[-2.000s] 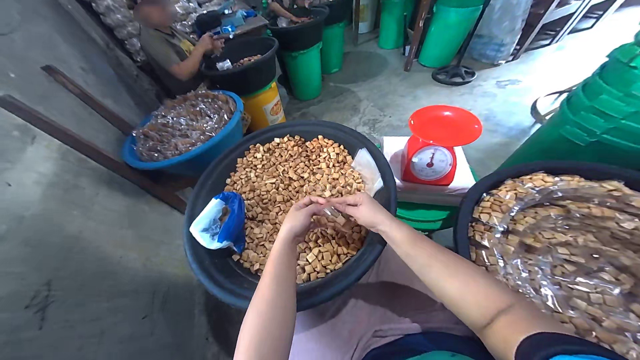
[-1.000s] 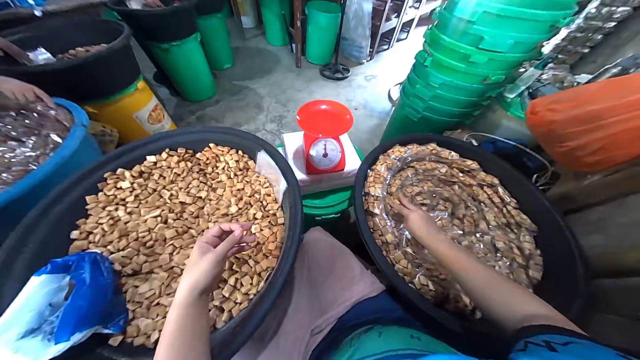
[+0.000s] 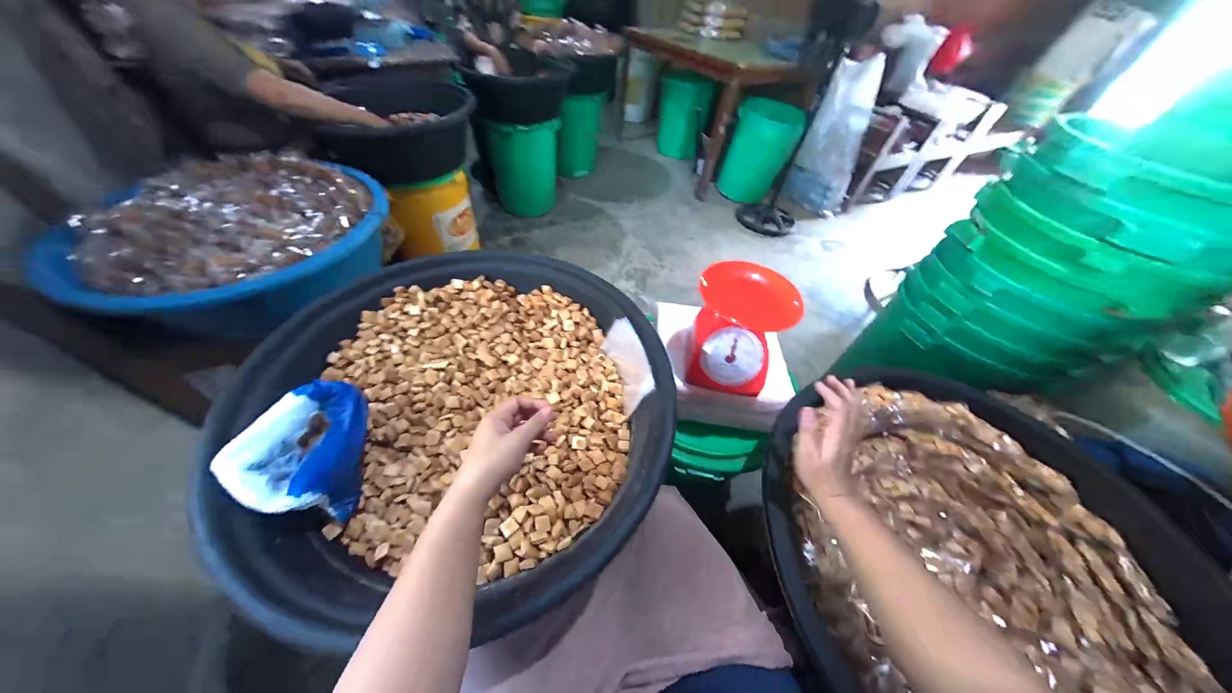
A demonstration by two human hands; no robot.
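My left hand (image 3: 508, 445) is over small square baked pieces (image 3: 462, 361) in a black tub (image 3: 260, 423); its fingertips are pinched, and whether a piece is between them cannot be told. A blue and white plastic bag (image 3: 298, 448) lies at the tub's left side. My right hand (image 3: 830, 438) has its fingers apart at the left rim of a second black tub (image 3: 782, 500), which holds clear plastic packs of the pieces (image 3: 1001, 539). Between the tubs a red dial scale (image 3: 731, 351) with a round pan stands on a white board over green containers.
A blue basin (image 3: 192, 300) of packs stands at the far left. Behind it a person's arm (image 3: 318, 101) reaches into another black tub (image 3: 404, 144) on a yellow bucket (image 3: 433, 217). Stacked green tubs (image 3: 1020, 260) rise at the right; a wooden table (image 3: 722, 58) stands behind.
My right hand has moved from among the packs to the left rim of the right tub. The left hand stays over the pieces. The view has swung back to the left.
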